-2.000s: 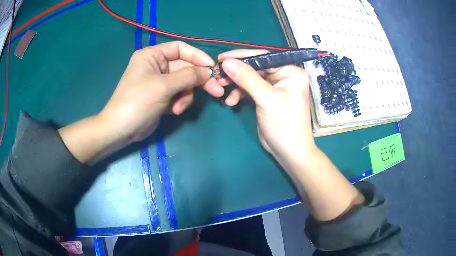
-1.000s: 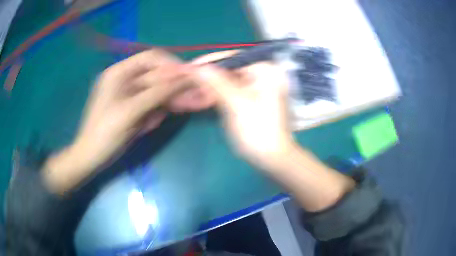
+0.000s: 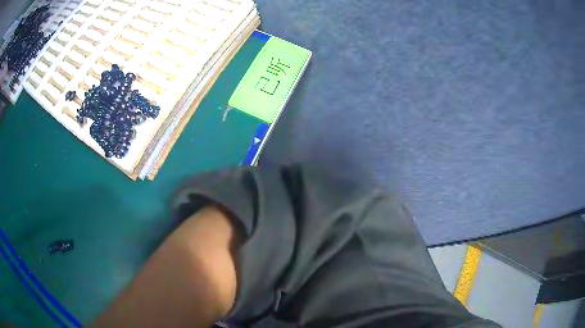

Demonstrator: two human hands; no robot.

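A heap of small shiny black units [image 3: 115,112] lies on the slotted white tray stack [image 3: 173,35] at the upper left. A short black ribbed row of units [image 3: 61,246] lies on the green mat [image 3: 83,192] at the lower left. My right forearm and dark grey sleeve cross the bottom of the view, but the right hand itself is cut off by the lower edge. My left hand is not in view. The probe is not in view.
A green label [image 3: 271,80] with handwriting sits at the table edge, beside blue tape [image 3: 256,142]. A second black heap [image 3: 27,43] lies at the far upper left. Blue tape lines [image 3: 32,278] cross the lower left. Grey-blue floor and a yellow strip [image 3: 468,274] show at right.
The view has swung right and turned, so the trays and label now stand further left. Both hands and the probe have left the picture. The short black row and second heap have come into view.
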